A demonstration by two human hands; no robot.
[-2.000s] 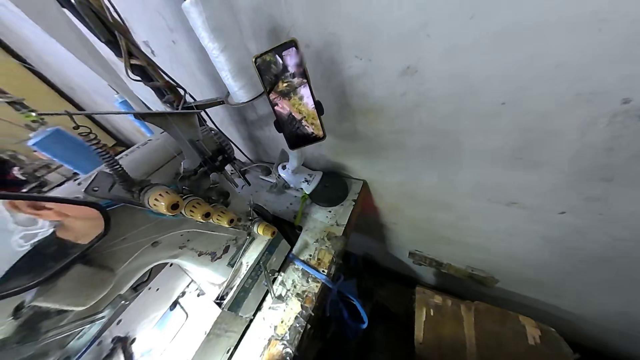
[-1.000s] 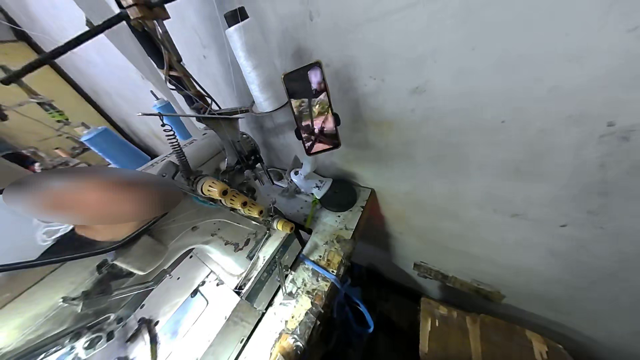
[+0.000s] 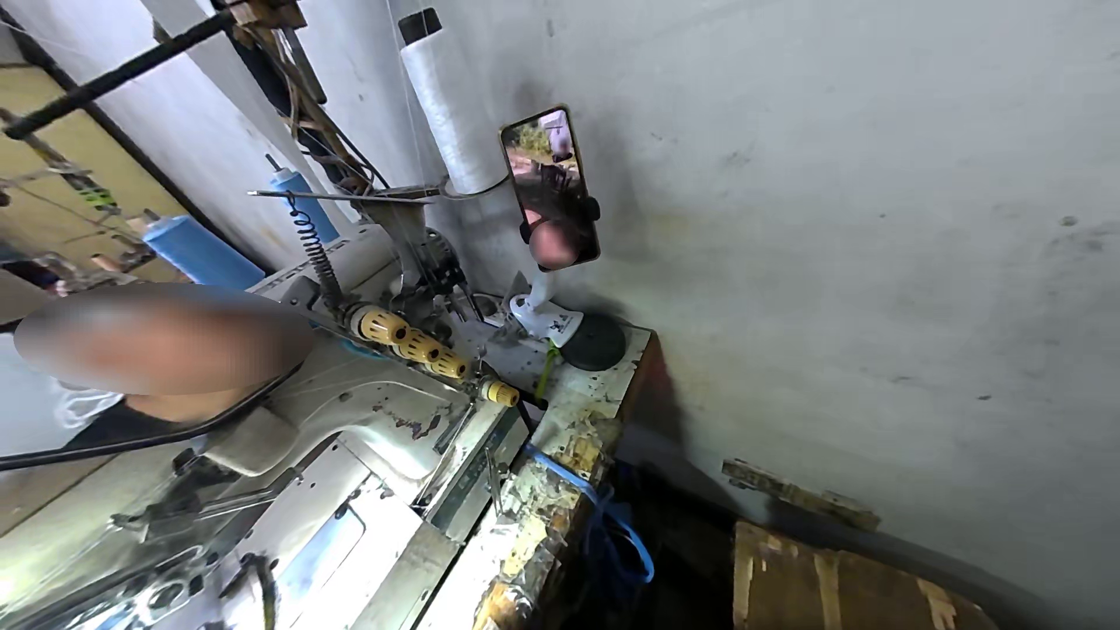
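Observation:
Neither my left hand nor my right hand shows in the head view. An industrial sewing machine point(image 3: 385, 394) fills the lower left, with several yellow tension knobs point(image 3: 420, 346) in a row along its top. A white thread cone point(image 3: 451, 114) stands upright behind it. Beside the cone, a smartphone point(image 3: 553, 188) with a lit screen sits in a holder whose white stand point(image 3: 547, 319) has a round black base on the table corner. Two blue thread cones point(image 3: 201, 252) are farther left. A mirror with a dark rim reflects a person, blurred, at the left.
The worn table edge point(image 3: 534, 525) runs down from the corner, with a blue strap point(image 3: 612, 525) hanging beside it. A grey wall point(image 3: 831, 219) rises behind and to the right. A cardboard box point(image 3: 840, 582) is low at the right, under a wooden strip point(image 3: 798, 494) against the wall.
The picture on the phone screen has changed. The person's reflection fills more of the mirror than in the earliest frame. The view has shifted somewhat.

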